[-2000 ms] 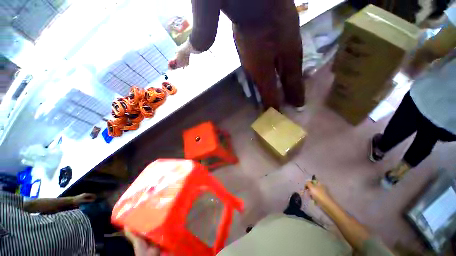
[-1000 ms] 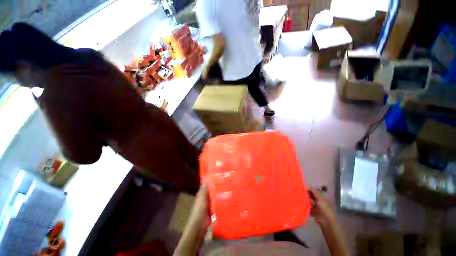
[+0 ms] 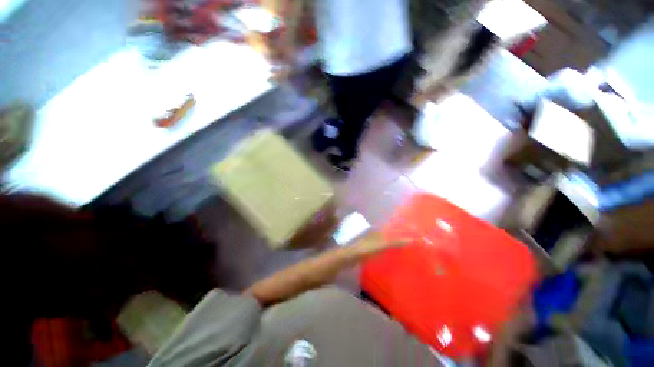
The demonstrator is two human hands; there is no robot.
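A bright red-orange plastic stool is held in front of my body, right of centre, its square seat towards the camera. My left hand reaches across from my left and lies at the stool's upper left edge, its fingers blurred; it appears to grip the edge. My right hand cannot be made out; the stool's lower right edge is blurred against the clutter.
A brown carton stands left of centre beside the white bench. A person in a white top stands beyond it. Dark clothing fills the lower left. Open cartons and blue items lie at the right.
The view has turned and blurred. The stool has shifted from centre to the right of the picture and tilted. The right hand, seen at the stool's edge before, no longer shows clearly.
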